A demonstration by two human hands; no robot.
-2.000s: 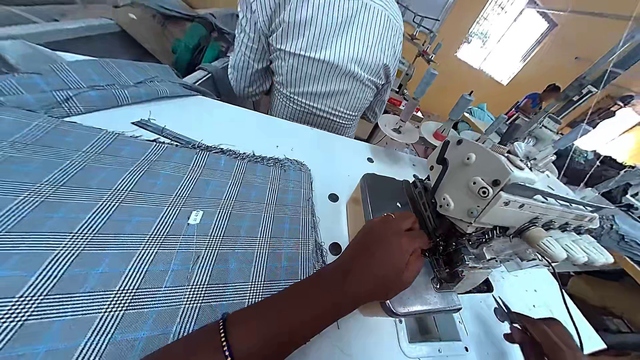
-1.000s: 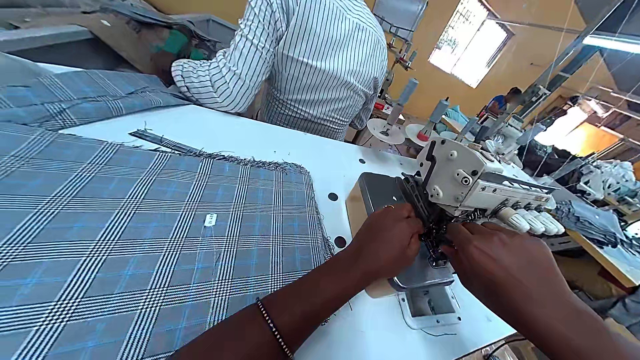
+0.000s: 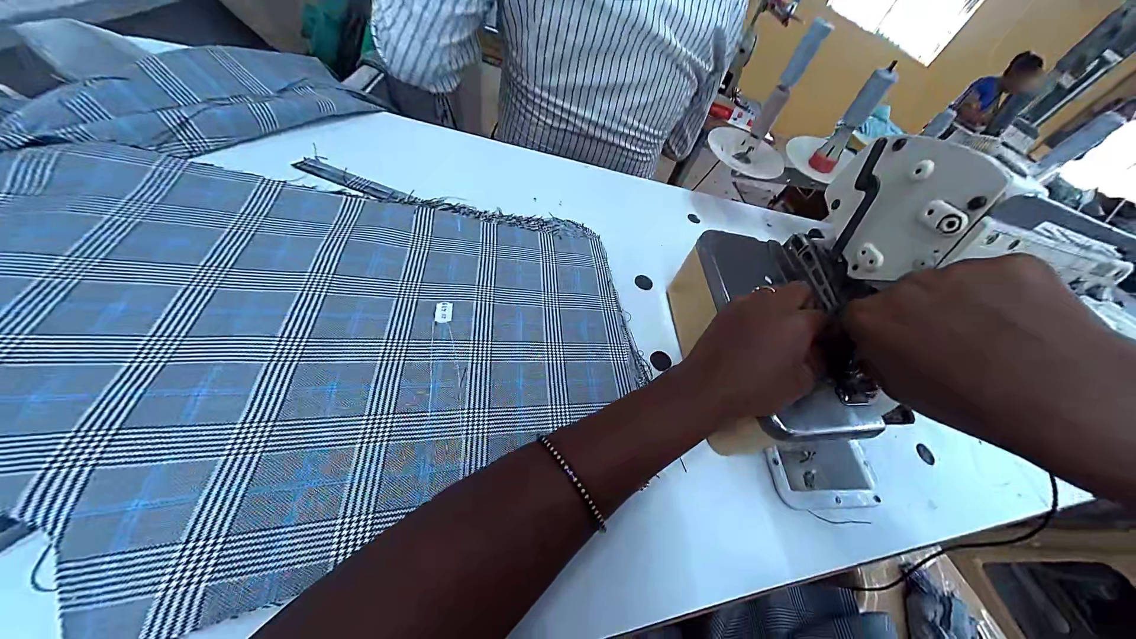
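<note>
My left hand (image 3: 770, 351) is at the needle area of a white industrial sewing machine (image 3: 932, 209), its fingers curled beside the dark presser-foot parts. My right hand (image 3: 958, 328) reaches in from the right and meets the same spot, close to the left fingertips. What the fingertips of either hand touch or hold is hidden. Below them lies the metal bed plate (image 3: 821, 424) of the machine. Grey checked fabric (image 3: 355, 355) with frayed edges and a small white tag (image 3: 444, 311) lies flat to the left on the white table.
A narrow fabric strip (image 3: 351, 177) lies beyond the large piece, near more bunched checked fabric (image 3: 177, 98). Across the white table (image 3: 692, 541) stands a person in a striped shirt (image 3: 612, 71). Thread cones (image 3: 865, 102) rise behind the machine. A black cable (image 3: 994, 541) hangs by the near edge.
My right hand has moved from the table at the lower right up to the needle area, beside my left hand. The person in the striped shirt has shifted their arm.
</note>
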